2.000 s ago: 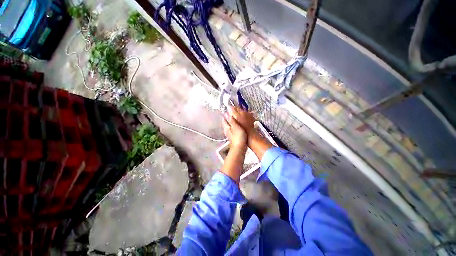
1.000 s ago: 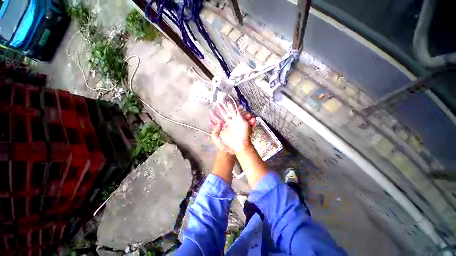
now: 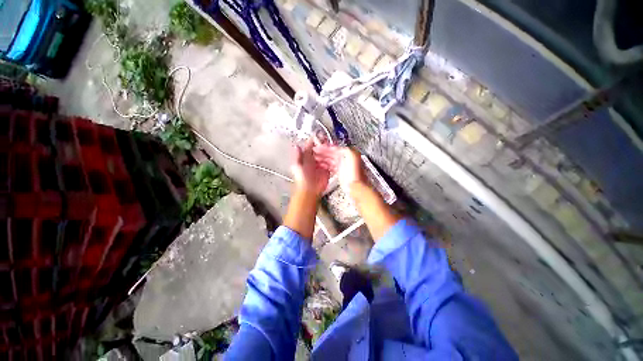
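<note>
The whitish tap (image 3: 308, 107) is at the wall, with pale rag strips (image 3: 366, 84) running from it to the window bar. My left hand (image 3: 309, 168) and my right hand (image 3: 343, 163) are side by side just below the tap, bare, palms turned inward and fingers meeting near the spout. They hold no object that I can see. Water at the fingers is too blurred to make out clearly. A white-rimmed basin (image 3: 345, 231) lies below and behind my hands, partly hidden by them and my forearms.
A white pipe (image 3: 486, 201) runs along the tiled wall at right. Dark blue rope (image 3: 299, 53) hangs above the tap. Red stacked pallets (image 3: 60, 211) stand at left, beside a broken concrete slab (image 3: 201, 271). A cream hose (image 3: 236, 161) crosses the ground. A blue vehicle (image 3: 35, 35) is top left.
My hands were pressed together, then overlapped with the palm and fingers spread. Now they are side by side, less overlapped, and my forearms are farther apart.
</note>
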